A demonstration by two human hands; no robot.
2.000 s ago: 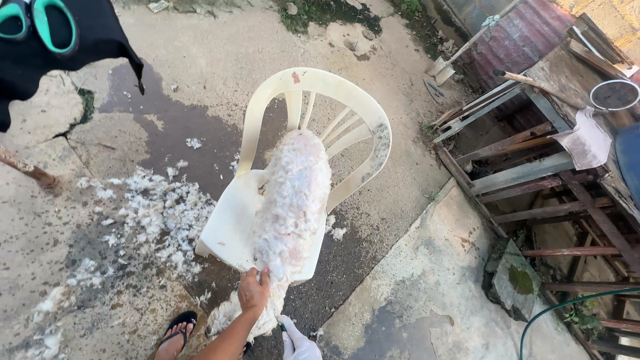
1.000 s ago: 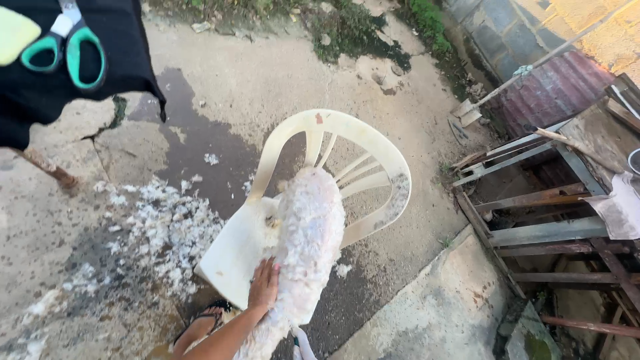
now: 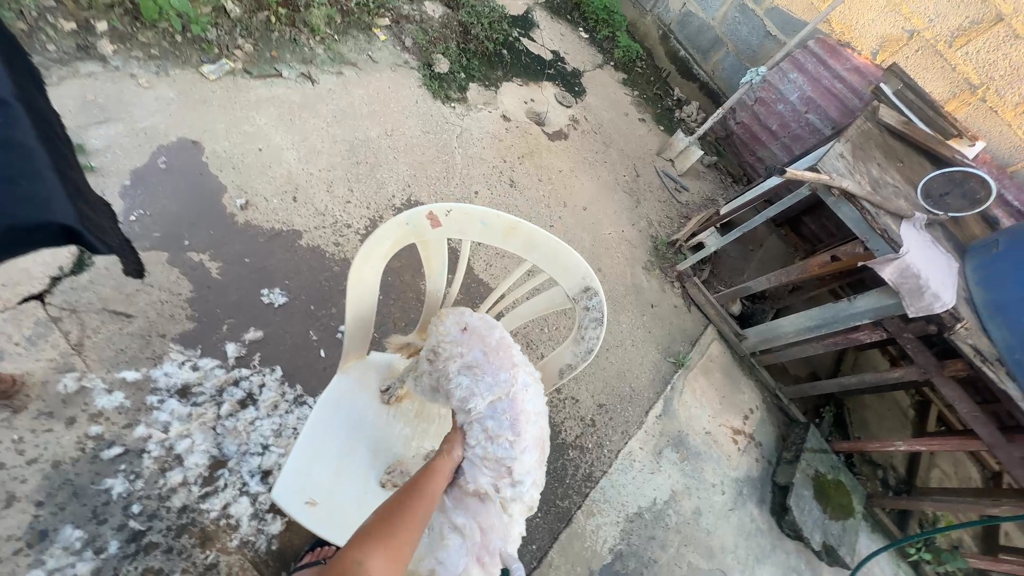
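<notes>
A white, curly-coated dog (image 3: 496,424) with short, uneven fur stands on a white plastic chair (image 3: 344,456), its paws on the seat. My left hand (image 3: 452,448) lies against the dog's left side near the belly, its fingers hidden under the body. My right hand (image 3: 512,565) barely shows at the bottom edge, pale as if gloved, beside the dog's rear; a small dark piece is next to it, too cut off to tell. Clumps of cut white fur (image 3: 216,440) lie on the concrete left of the chair.
Black cloth (image 3: 48,168) hangs at the upper left. A wooden slatted structure (image 3: 840,336) stands at right, with a pale rag (image 3: 920,268), a round-rimmed item (image 3: 956,192) and a blue container (image 3: 1000,296) on top. A broken concrete block (image 3: 816,496) lies near it.
My left hand has moved from the dog's rear up along its side. The dog's body is now more curved. The scissors on the black cloth have left the view, which has shifted.
</notes>
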